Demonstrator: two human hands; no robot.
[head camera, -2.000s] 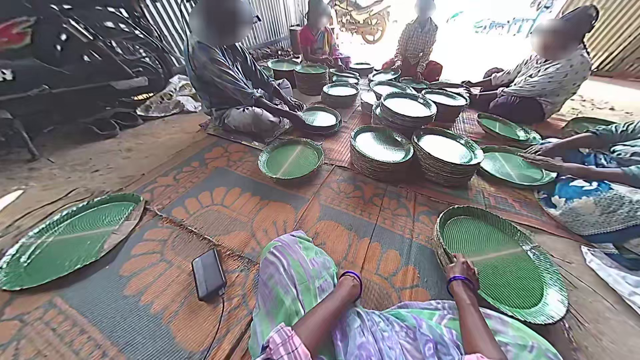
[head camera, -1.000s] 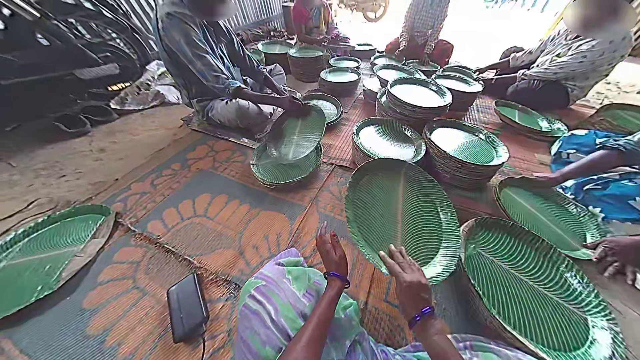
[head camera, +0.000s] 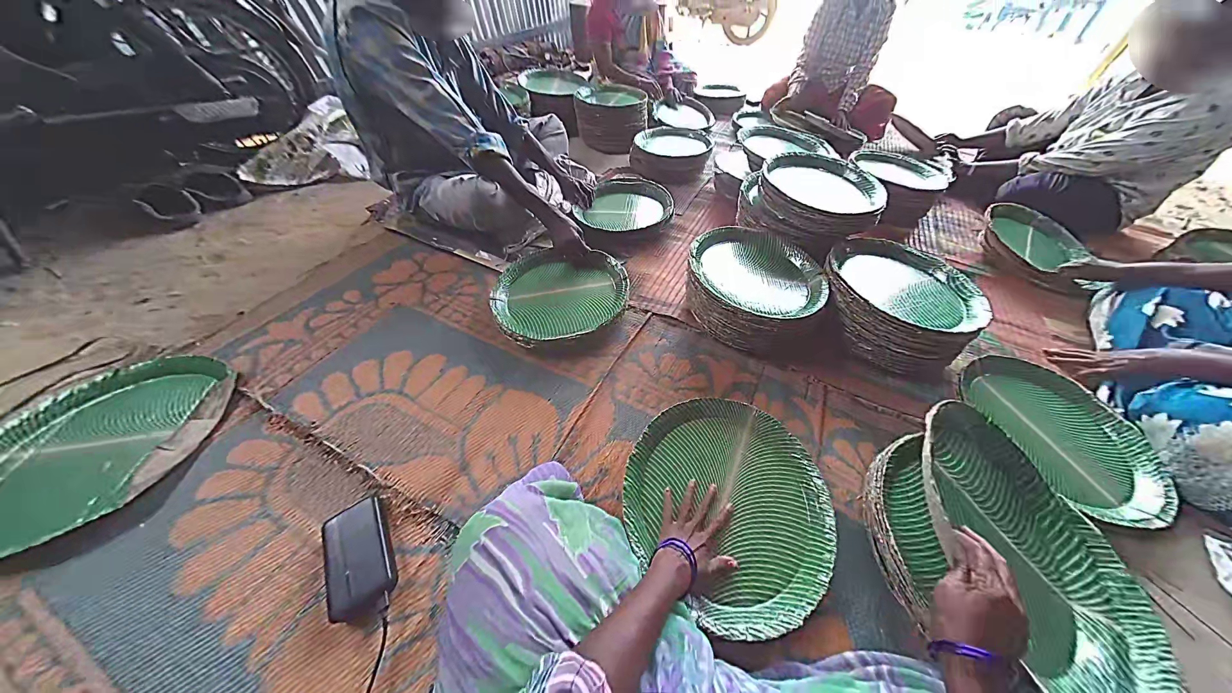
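With fingers spread, my left hand (head camera: 695, 539) rests on a green leaf-patterned plate (head camera: 770, 491) lying on the mat by my knee. To its right, my right hand (head camera: 980, 597) grips the near rim of another green plate (head camera: 1011, 520), which is tilted up off a stack of like plates (head camera: 890, 539). Some fingers of my right hand are hidden behind that plate. Beyond the stack lies a further green plate (head camera: 1059, 438), with a person's hand (head camera: 1107, 364) near its edge.
A black power bank (head camera: 359, 558) with a cable lies on the patterned mat (head camera: 414, 423). A large green plate (head camera: 96, 443) is at the left. Plate stacks (head camera: 756, 289) stand ahead, among seated people. One person's hand (head camera: 570, 241) touches a plate (head camera: 558, 296).
The plate that stood tilted by my hands a second ago now seems to lie flat under my left hand. My right hand has moved right, onto a plate at the stack.
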